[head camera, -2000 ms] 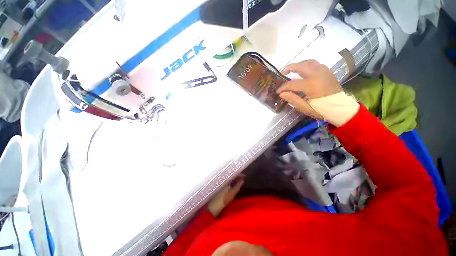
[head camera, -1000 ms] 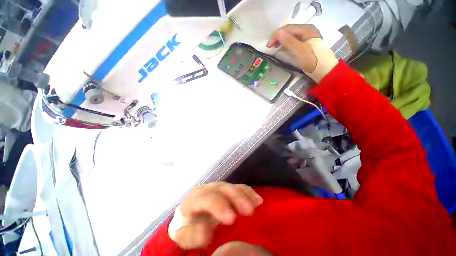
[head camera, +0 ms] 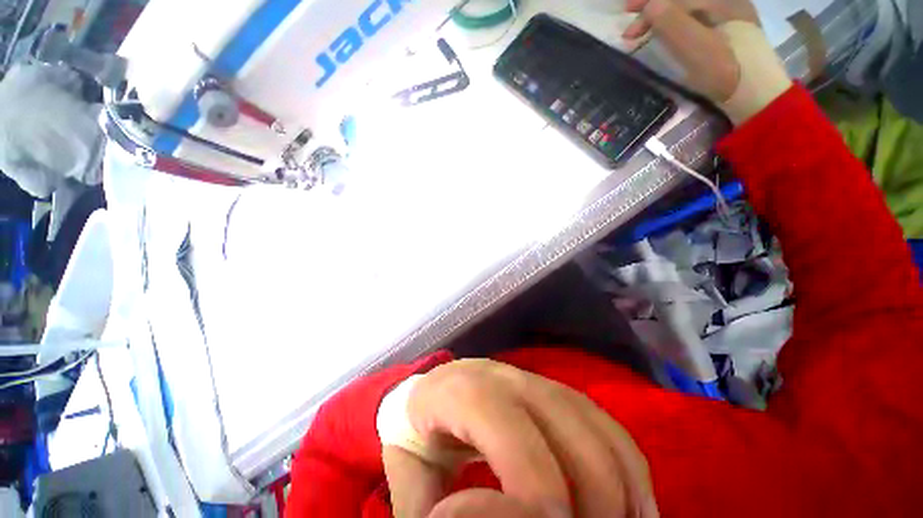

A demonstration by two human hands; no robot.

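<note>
The smartphone (head camera: 587, 89) lies on the table right of the sewing machine, its lit screen dark with rows of small icons. My right hand (head camera: 691, 46) is at the top right beside the phone's far edge, fingers bent, with nothing visible in it. My left hand (head camera: 531, 435) is large at the bottom, over my lap and off the table; its fingers are bent and slightly apart, the lower parts cut off by the picture's edge. I see nothing in it. The white charging cable (head camera: 688, 167) is plugged into the phone's near end.
The presser foot area (head camera: 309, 164) is left of centre, brightly lit. Dark thread snips (head camera: 437, 86) and a green tape roll (head camera: 482, 14) lie between machine and phone. Long pale fabric strips (head camera: 167, 304) hang at left. Scraps (head camera: 708, 293) fill a blue-edged bin below. Glare hides much of the tabletop.
My left hand has come up from below the table edge and now hangs large in front of me. My right hand has let go of the phone and moved to its far side. The view has shifted.
</note>
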